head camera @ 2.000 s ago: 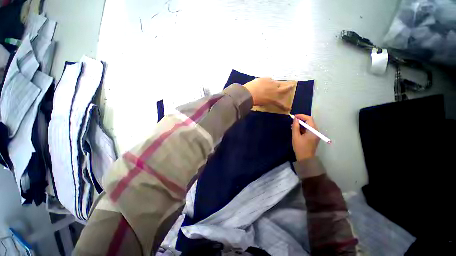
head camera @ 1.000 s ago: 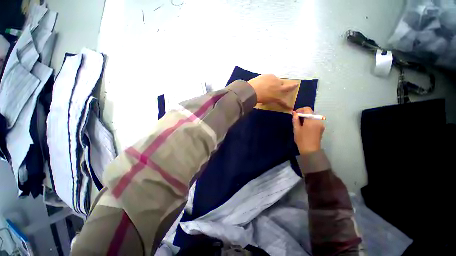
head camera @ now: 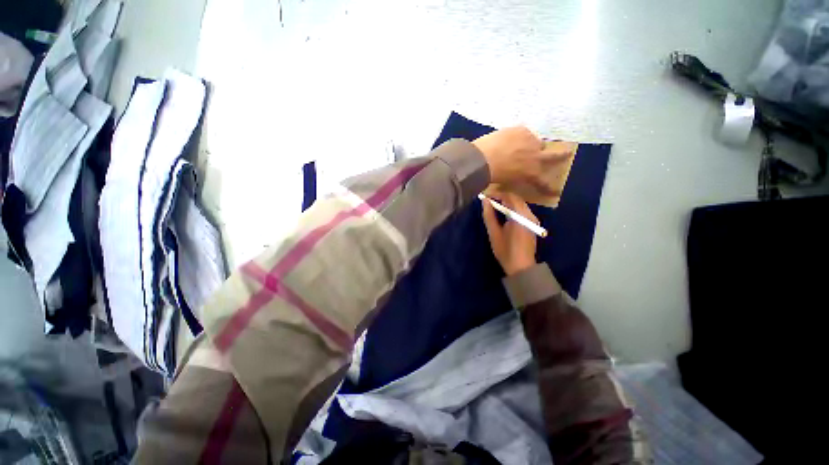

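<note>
A navy cut panel (head camera: 427, 281) lies on the whitish table with its top edge away from me. A tan template card (head camera: 550, 184) lies flat on the panel near that edge. My left hand (head camera: 523, 162) presses on the card with its fingers spread over it. My right hand (head camera: 514, 238) is just below, holding a thin white marking pencil (head camera: 520, 218). The pencil's left end is at the card's lower left, close under my left hand; the exact contact is hidden.
Stacked grey-white pieces (head camera: 127, 218) with navy edges lie at left. A black fabric piece (head camera: 759, 309) is at right. A dark cord with a white tag (head camera: 737, 118) and a plastic-wrapped bundle (head camera: 800, 59) are upper right. Pale grey fabric (head camera: 473, 381) lies nearest me.
My right hand with the pencil has moved left along the card's lower edge, from its right corner to its left part. My left hand stays on the card. The whole view has shifted slightly.
</note>
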